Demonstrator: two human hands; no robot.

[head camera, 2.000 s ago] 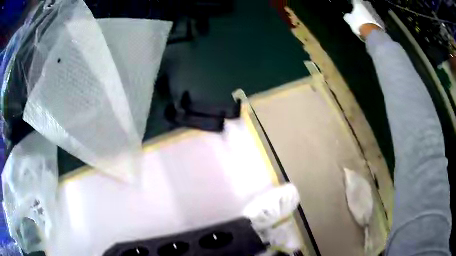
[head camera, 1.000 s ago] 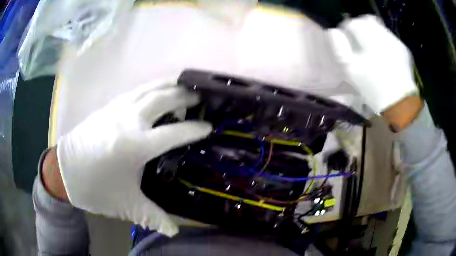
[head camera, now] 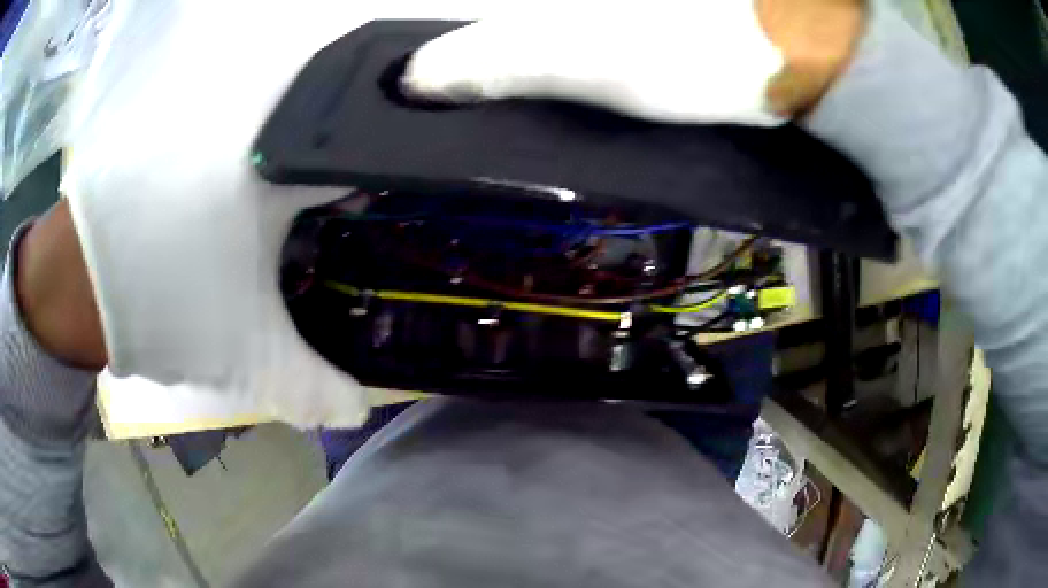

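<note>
The black housing shell (head camera: 494, 356) lies open toward me, with yellow, blue and reddish wires (head camera: 460, 301) inside. The other black housing half (head camera: 345, 109) is tilted above it, its outer face up. My left hand (head camera: 184, 241), in a white glove, holds the left end of the housing. My right hand (head camera: 598, 57), gloved in white, lies on the upper half, fingertips at a round hole. A small circuit board (head camera: 747, 304) with a yellow block (head camera: 777, 299) sits at the housing's right end.
A clear plastic bag (head camera: 40, 80) is at the upper left. The white board's yellowish edge (head camera: 132, 427) shows at the lower left. My grey-clothed body fills the bottom middle. A metal frame (head camera: 850, 459) and a crinkled clear bag (head camera: 776, 477) are at the lower right.
My right hand came from the right onto the upper housing half, which now leans lower toward me over the wires. My left hand stays at the left end. The view has shifted toward my body.
</note>
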